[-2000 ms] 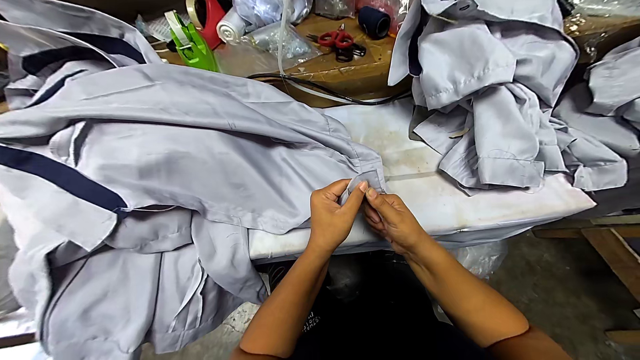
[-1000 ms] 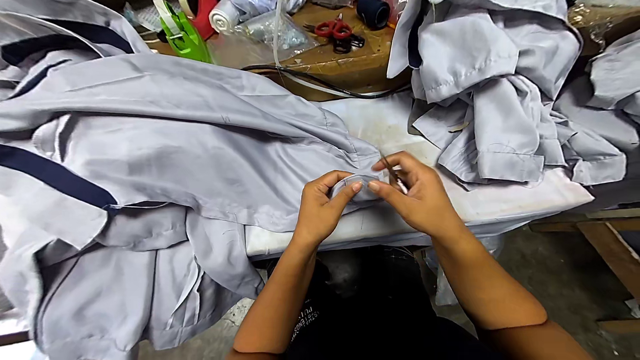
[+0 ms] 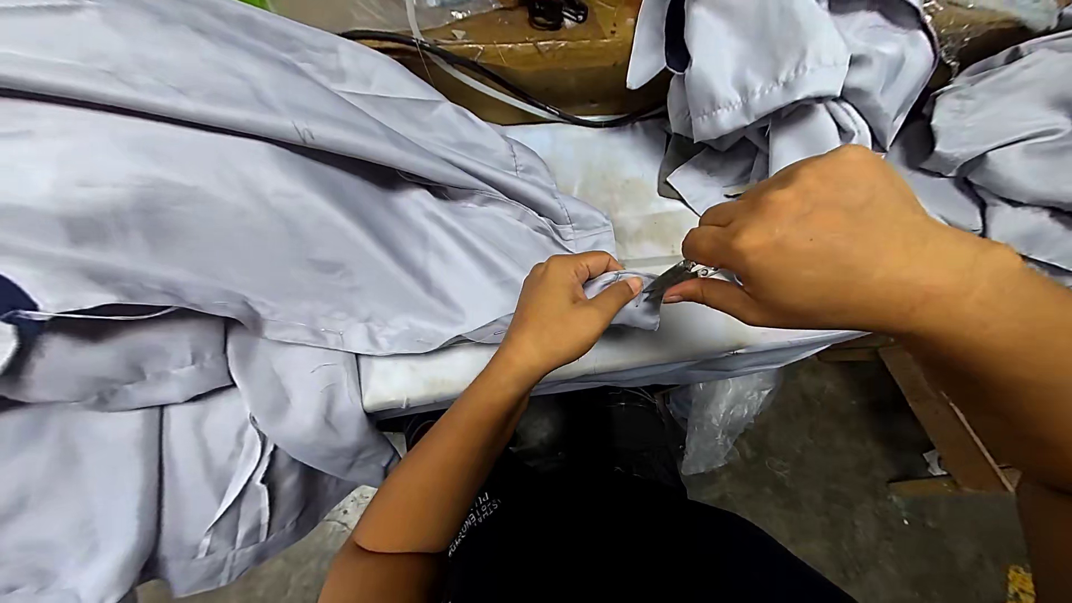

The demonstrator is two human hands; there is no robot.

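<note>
A light grey garment [image 3: 276,218] is spread across the left of the white-covered table, its narrow end reaching the middle. My left hand [image 3: 569,306] pinches the edge of that end between thumb and fingers. Close to its right, my right hand [image 3: 804,243] is closed around small metal thread snips [image 3: 674,276], whose blades point left and touch the pinched cloth beside my left thumb. The handles of the snips are mostly hidden by my fingers.
More grey garments [image 3: 754,75] are heaped at the right rear. A black cable [image 3: 502,82] runs along the wooden ledge [image 3: 469,50] behind the table cover. A clear plastic bag [image 3: 729,419] hangs below the front edge, near a wooden frame [image 3: 946,419] on the floor.
My right hand has come off the cloth edge and turned, with the snips now at the cloth. My left hand still pinches the garment. The view has tipped downward.
</note>
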